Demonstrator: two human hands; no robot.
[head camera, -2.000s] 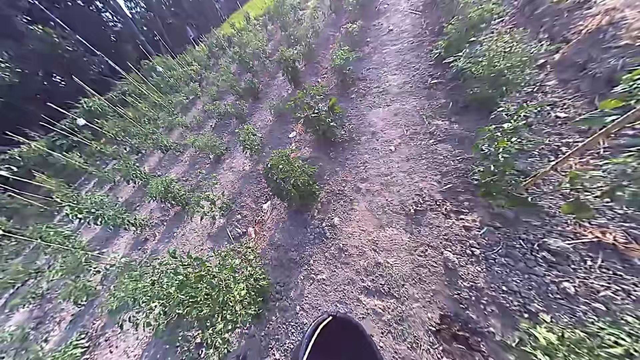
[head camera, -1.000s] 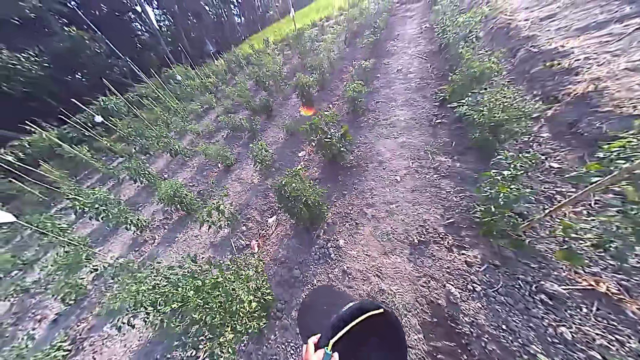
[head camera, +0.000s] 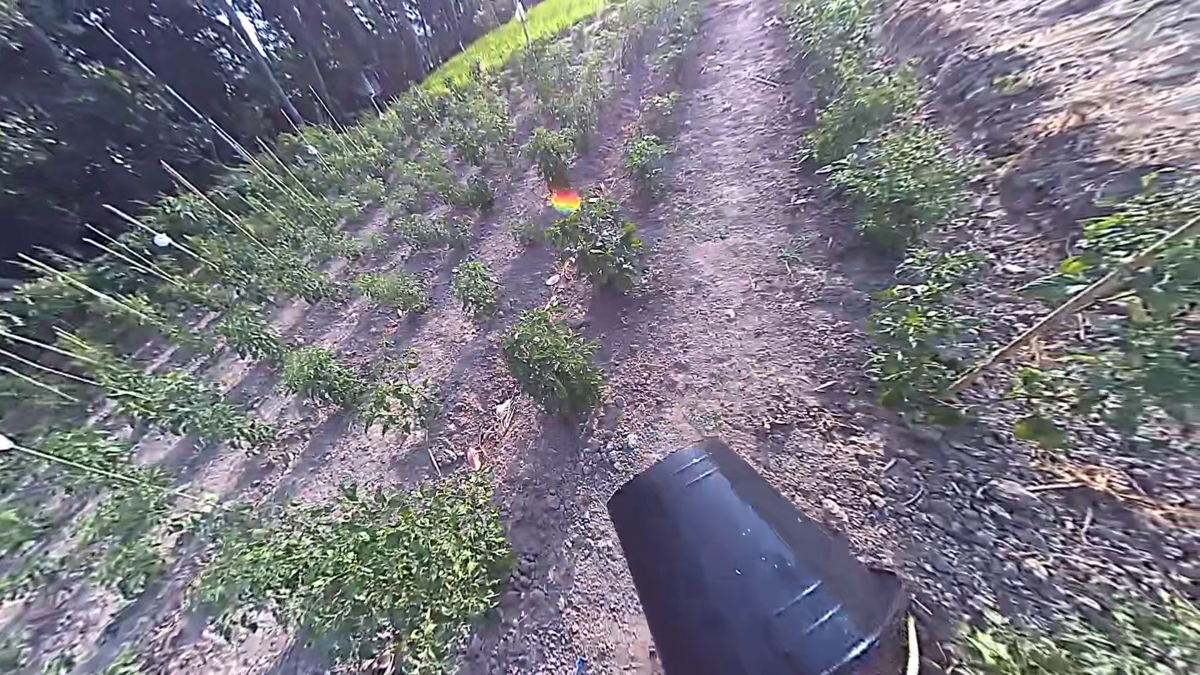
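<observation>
A black plastic bucket (head camera: 750, 562) reaches into the head view from the bottom edge, tilted, over a dirt path. A strip of its pale yellow-green handle (head camera: 912, 647) shows at the lower right of the bucket. Neither my left hand nor my right hand can be made out, so what holds the bucket is hidden below the frame. Just beyond and left of the bucket grows a small leafy green plant (head camera: 553, 361). A wider bushy plant (head camera: 366, 553) spreads to its left.
The bare dirt path (head camera: 741, 234) runs away between rows of plants. On the right, a wooden stick (head camera: 1078, 305) leans among leaves (head camera: 923, 328). Thin stakes (head camera: 216, 206) slant on the left before dark trees (head camera: 84, 122). Bright grass (head camera: 516, 42) lies at the far end.
The bucket has swung up and tilted, so its long side now shows. Fingers seen at the handle one second ago are out of sight.
</observation>
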